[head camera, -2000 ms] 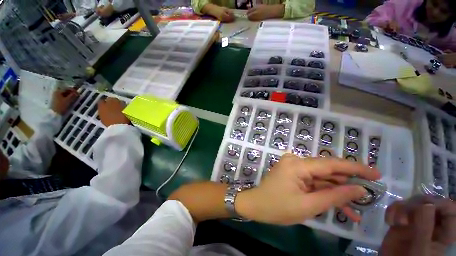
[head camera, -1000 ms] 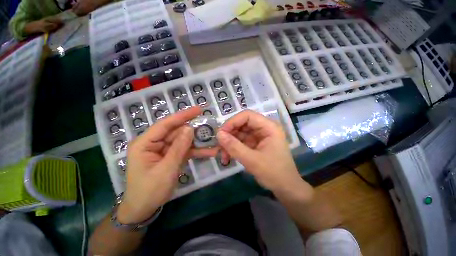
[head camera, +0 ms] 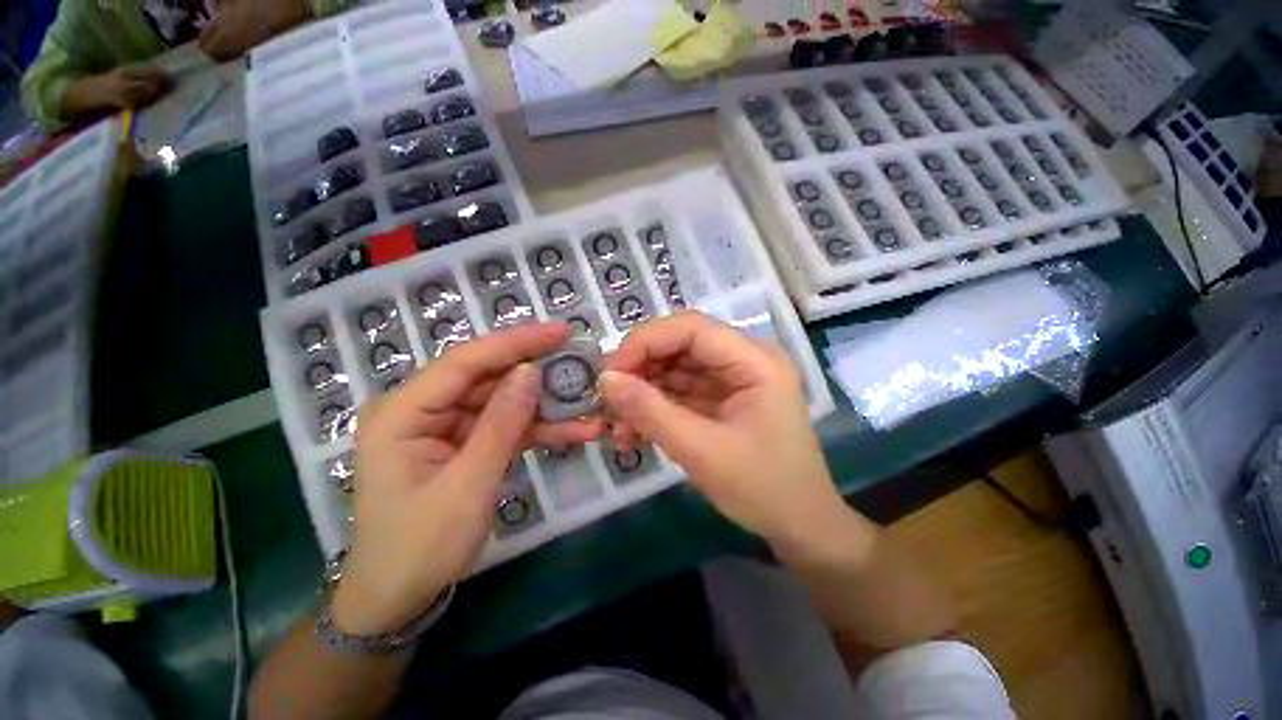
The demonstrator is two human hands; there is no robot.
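Note:
My left hand (head camera: 447,457) holds a small round housing (head camera: 570,378) by its left edge, between thumb and fingers. The housing has a grey rim and a paler centre with small dots. My right hand (head camera: 717,422) touches its right edge with thumb and index fingertips; whether a film lies between them is too small to tell. Both hands are above the white blister tray (head camera: 808,369), which has two rows of long pockets with round parts. My hands hide its middle. A translucent adhesive sheet (head camera: 742,318) lies on the tray's right end.
A dark-parts tray (head camera: 266,158) with a red marker piece (head camera: 392,246) stands behind. Stacked parts trays (head camera: 830,298) and a shiny plastic bag (head camera: 970,345) are at the right. A lime-green fan (head camera: 148,528) is at the left, a white machine (head camera: 1181,492) at the lower right. A person's hand (head camera: 120,87) shows at top left.
Since two seconds ago, the view has swung right and both hands have come together at the housing. Over the last second, the right fingertips have moved slightly left against the housing's edge.

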